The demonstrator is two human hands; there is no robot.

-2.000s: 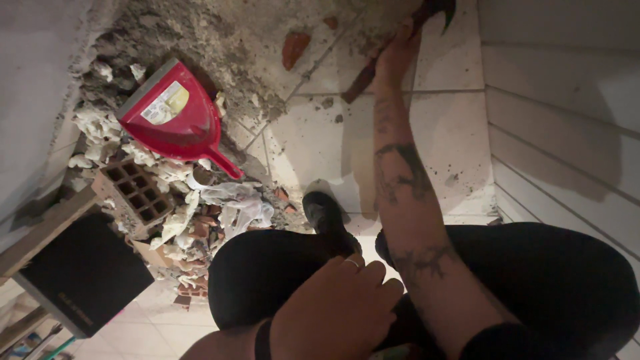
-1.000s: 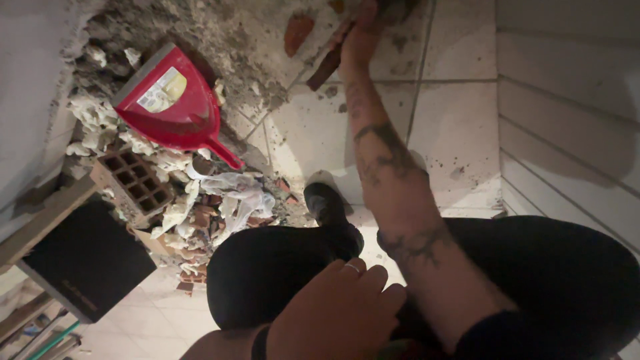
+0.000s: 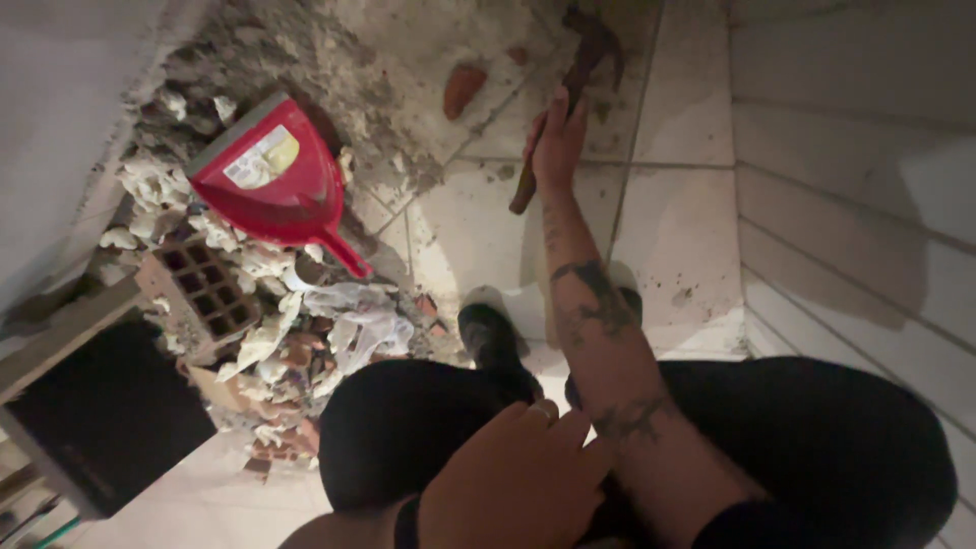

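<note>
My right hand is closed around the handle of a claw hammer, held over the tiled floor with its head at the top of the view. My left hand rests near my knees, beside my right forearm, its fingers curled; whether it holds anything is hidden. A red plastic dustpan with a sticker lies on the rubble at the left. A piece of broken brick lies on the floor left of the hammer, with a smaller reddish fragment between them.
Rubble with a hollow brick, pale lumps and a crumpled plastic bag covers the left side. A black box-like object stands at lower left. A wall of pale panels or tiles runs along the right. My shoe is on the floor.
The hammer in my right hand has turned and now shows its claw and head fully; a second ago its head was partly out of view. My left hand has stayed by my knees.
</note>
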